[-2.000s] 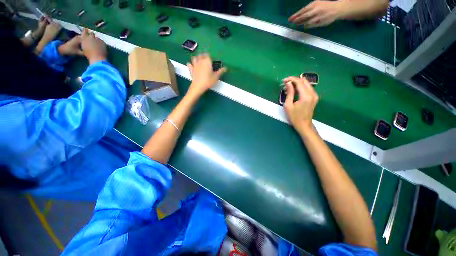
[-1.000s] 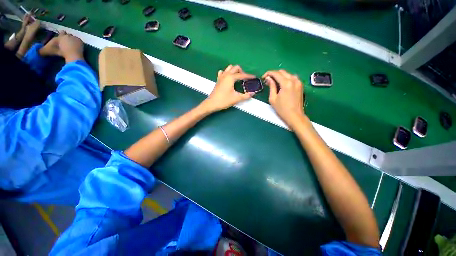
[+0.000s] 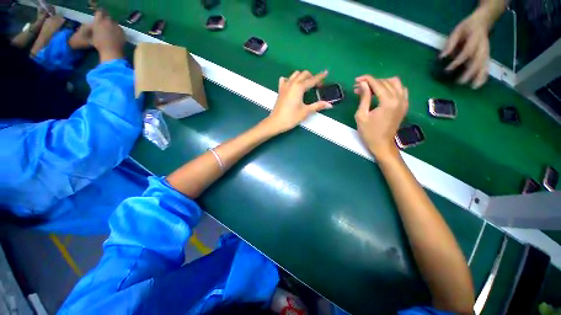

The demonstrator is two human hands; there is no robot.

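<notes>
A smartwatch unit (image 3: 330, 93) lies face up on the green belt beside the white rail. My left hand (image 3: 296, 101) is at its left, thumb at its near edge and index finger apart above its far edge. My right hand (image 3: 382, 114) is to the right, off the unit, thumb and forefinger close together; whether a thin tool is between them cannot be told. A second watch unit (image 3: 409, 136) lies just right of my right wrist, by the rail.
More watch units lie along the green belt (image 3: 369, 58). Another person's hand (image 3: 470, 49) reaches over a dark unit at upper right. A cardboard box (image 3: 163, 69) and clear plastic bag (image 3: 156, 129) are at left, near a blue-sleeved person. Tweezers (image 3: 490, 280) and a smartphone (image 3: 530, 280) are at lower right.
The watch unit between both hands a second ago now lies on the belt. My left finger has lifted off it and my right hand has moved away rightward. Another person's hand has come in at upper right.
</notes>
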